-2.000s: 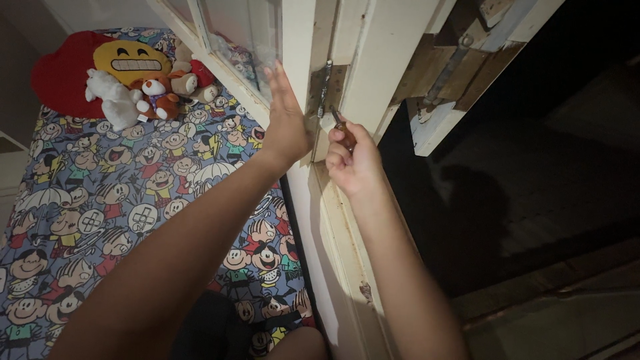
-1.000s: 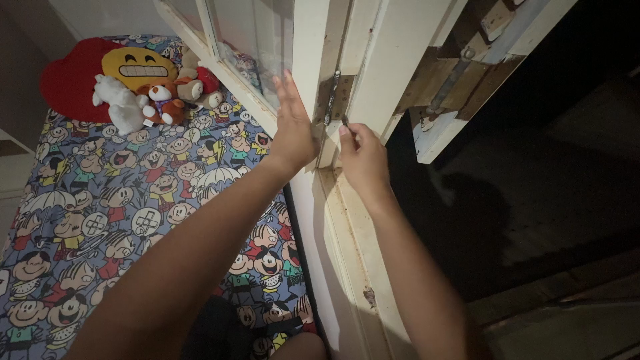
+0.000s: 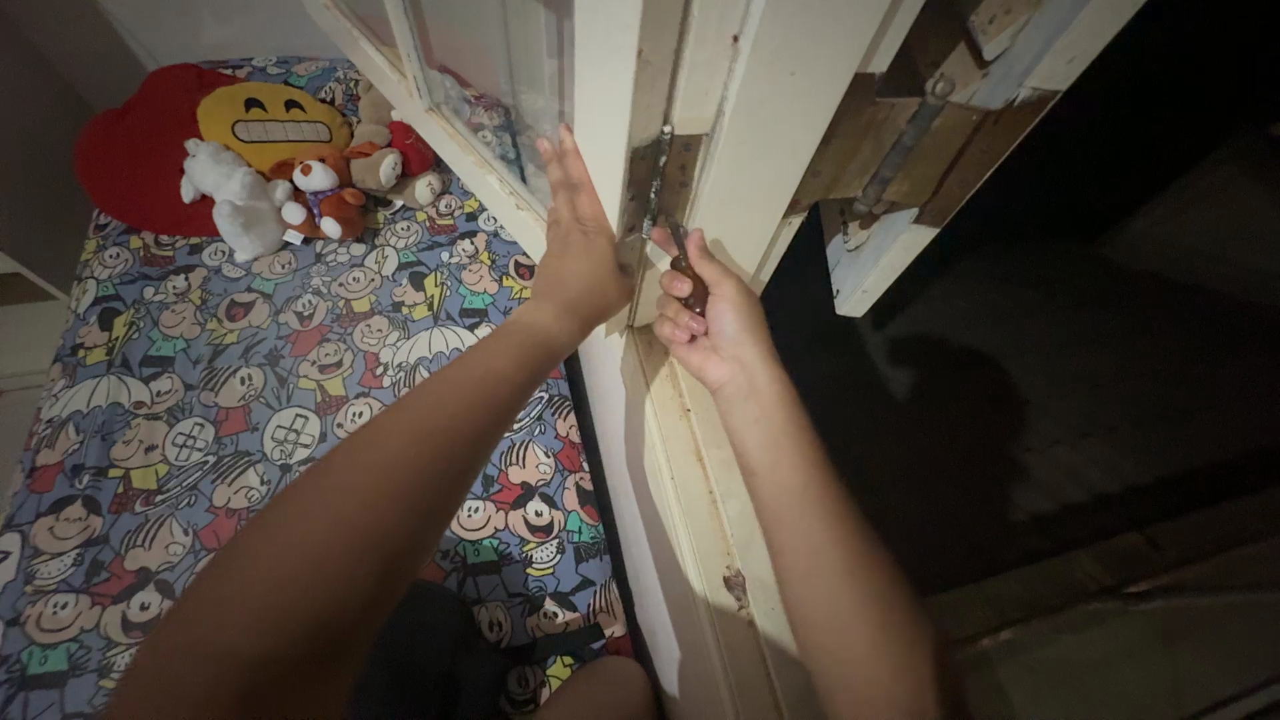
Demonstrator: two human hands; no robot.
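Note:
My left hand (image 3: pixel 580 245) lies with outstretched fingers against the cream-painted window sash (image 3: pixel 608 100), beside its glass pane (image 3: pixel 480 70). In my right hand (image 3: pixel 715 310) is a small tool with a brown handle (image 3: pixel 690 285), its kind not clear, gripped between thumb and curled fingers. The tool's top end is close to the lower part of a worn metal hinge (image 3: pixel 658 180), set between the sash and the cream wooden frame (image 3: pixel 780 110). Whether the tool's tip touches the hinge or the wood, I cannot tell.
Below and left is a bed with a cartoon-print sheet (image 3: pixel 330 330), holding a red heart-shaped cushion (image 3: pixel 130 150), a yellow face cushion (image 3: pixel 270 120) and several plush toys (image 3: pixel 240 205). The chipped sill (image 3: pixel 700 480) runs toward me. Another wooden panel with a bolt (image 3: pixel 900 145) stands right, before a dark area.
My right hand has turned at the hinge: the brown handle, visible two seconds ago and largely hidden one second ago, shows again. My left hand stays against the sash.

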